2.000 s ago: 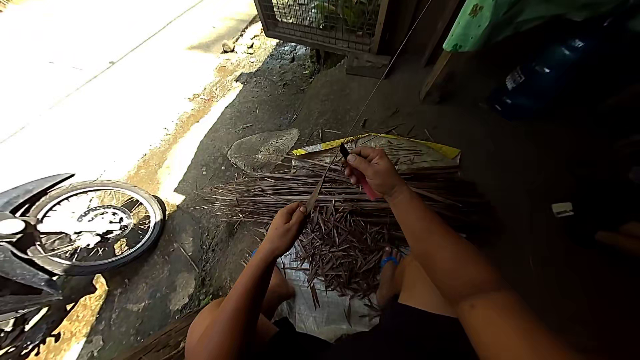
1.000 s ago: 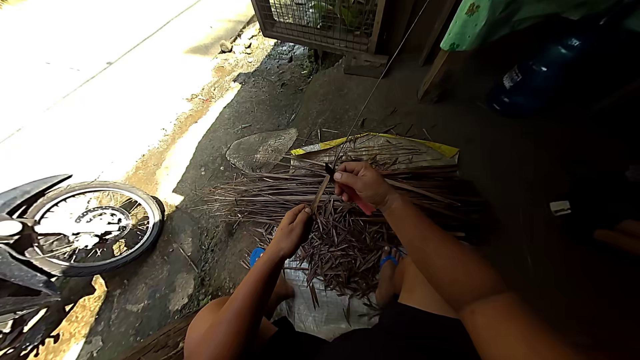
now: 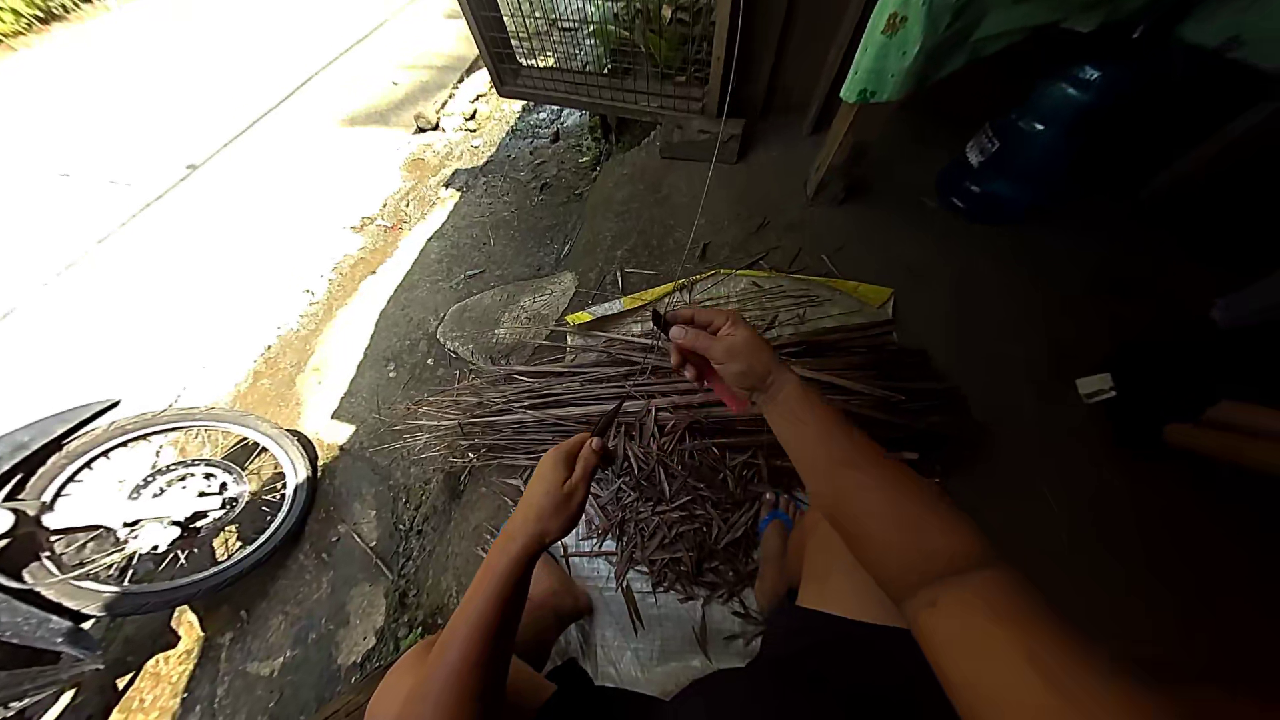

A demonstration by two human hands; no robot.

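My right hand (image 3: 725,350) is closed around a tool with a pink-red handle (image 3: 722,388); a small dark piece shows at its fingertips. Lower and to the left, my left hand (image 3: 563,485) pinches a dark, pointed leaf piece (image 3: 607,418). A long thin strand (image 3: 712,170) runs from near my right hand up past the cage. Beneath both hands lies a bundle of long, dry brown leaf strips (image 3: 500,405). A heap of short cut leaf pieces (image 3: 690,500) rests between my feet on a pale woven plastic sheet (image 3: 640,640).
A motorcycle wheel (image 3: 290,500) stands at the left. At the top is a wire-mesh cage (image 3: 610,95); a blue water jug (image 3: 1030,150) sits in shadow at the upper right near a green cloth (image 3: 880,50). A yellow-edged sack (image 3: 870,292) lies beyond the bundle.
My hands were close together at a light strip; now they are farther apart, with my left hand lower and a short dark piece in its fingers.
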